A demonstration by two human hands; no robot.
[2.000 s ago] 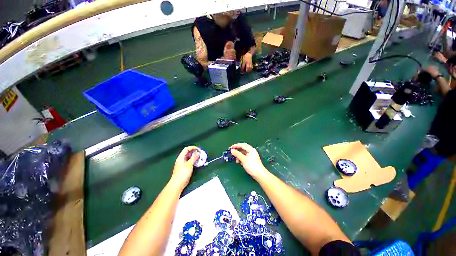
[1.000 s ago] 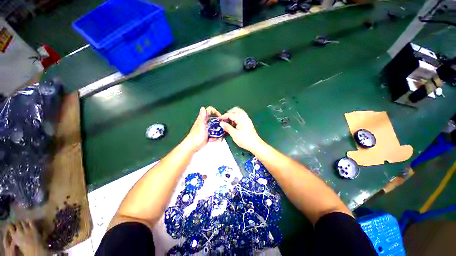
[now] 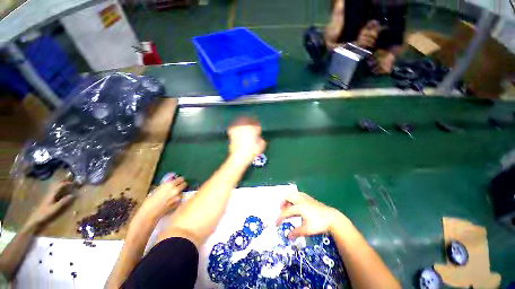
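My left hand [image 3: 246, 141] is blurred and stretched over the green belt. A dark blur shows at its fingers, and I cannot tell whether it holds something. A round pale housing [image 3: 259, 161] lies on the belt just beside it. My right hand [image 3: 305, 219] is over the far edge of the board pile, with fingers apart around a blue round circuit board [image 3: 286, 230]; no firm grip shows. The pile of wired circuit boards [image 3: 271, 265] lies on a white sheet [image 3: 257, 197].
A neighbour's hand [image 3: 164, 197] is at a round part left of my arm, another near small dark parts [image 3: 110, 217]. Clear plastic bag [image 3: 101, 121], blue bin [image 3: 240, 65] across the rail. Two housings [image 3: 458, 252] are at the cardboard piece [image 3: 474, 242]. A person works opposite.
The view has swung left. My hands have parted from the round unit they held together: the left went forward over the belt, the right back to the pile. A neighbour's hand came in.
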